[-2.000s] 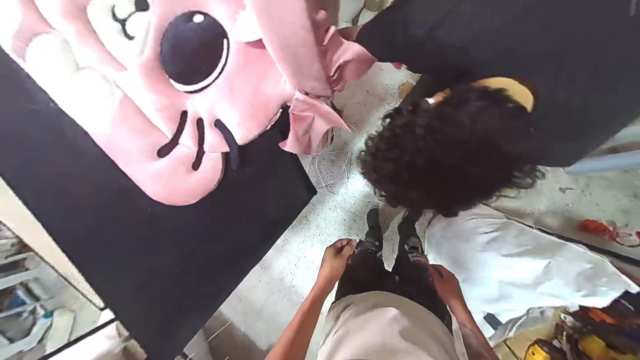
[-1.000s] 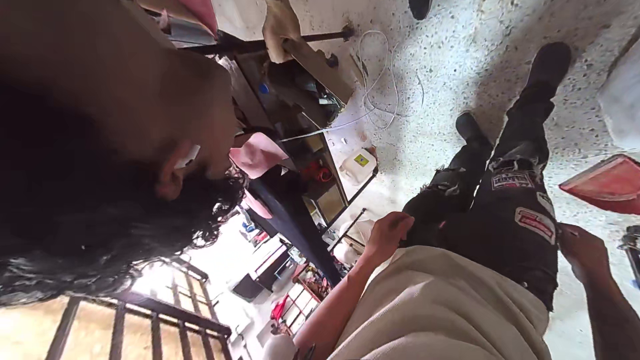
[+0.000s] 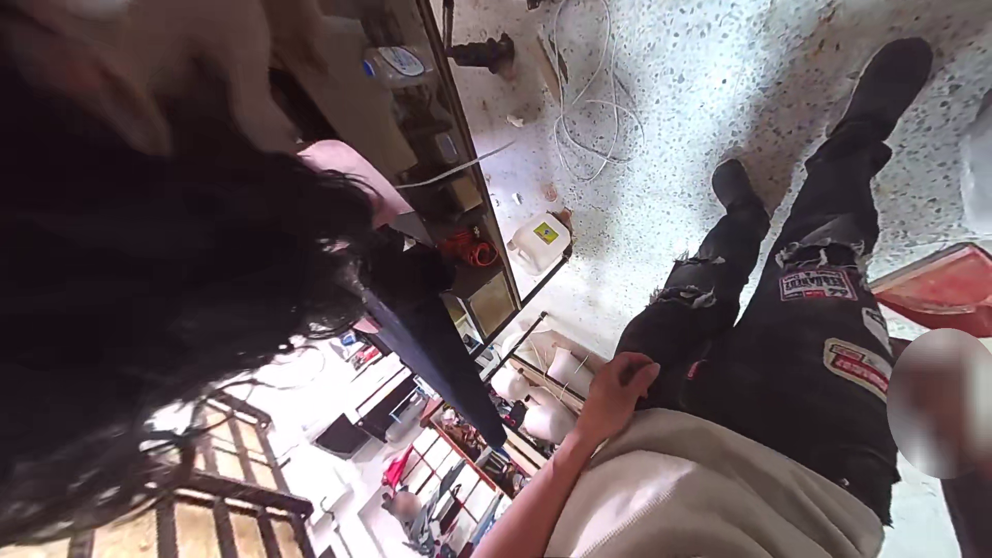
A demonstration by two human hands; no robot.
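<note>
My left hand hangs beside the left hip of my black ripped jeans, thumb and fingers loosely bent and apart, nothing visible in it. At the right edge, near my other hip, my right hand is blurred, so its fingers and any contents cannot be made out. Neither hand touches the pink fabric, which shows beside a co-worker's dark curly hair. A dark blue panel or board slants down below that fabric.
Shelves on the left hold a plastic bottle and a coiled orange cord. A white plastic jug and a loose white cable lie on the speckled floor. A red dustpan-like object lies right of my legs.
The view has swung round; the large pink plush cat face on a black board is no longer visible. The co-worker's hand seen at the shelf edge one second ago is gone from there.
</note>
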